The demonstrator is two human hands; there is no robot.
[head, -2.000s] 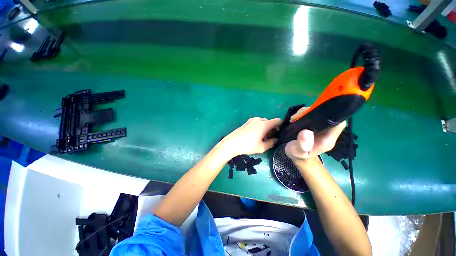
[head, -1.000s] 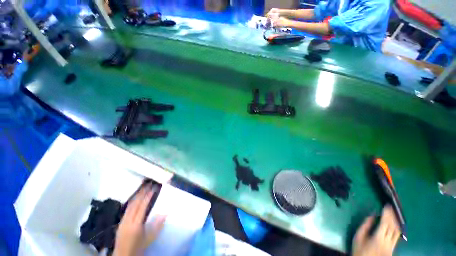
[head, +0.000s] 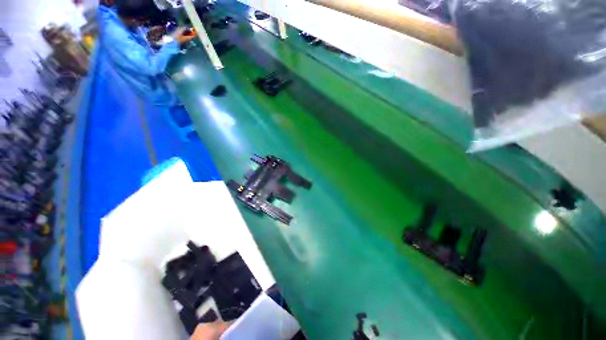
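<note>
My left hand (head: 211, 329) is at the bottom edge, partly cut off, inside the open white carton (head: 126, 285). It is beside the black parts (head: 232, 285) in the carton; whether it grips one cannot be told. My right hand is not in view. Several stacked black E-shaped brackets (head: 264, 184) lie on the green bench just beyond the carton. A single black bracket (head: 444, 254) lies farther right with its arms pointing up and away. A few small black pieces (head: 362, 328) show at the bottom edge.
The green bench (head: 325, 246) runs diagonally towards the upper left. A whitish shelf (head: 425, 73) and a clear plastic bag (head: 531, 73) are at the upper right. A person in a blue smock (head: 136, 60) is at the bench's far left, beside a blue floor (head: 113, 153).
The view has swung left. My left hand is lower in the picture, still at the carton. My right hand, the screwdriver and the round dish have left the view.
</note>
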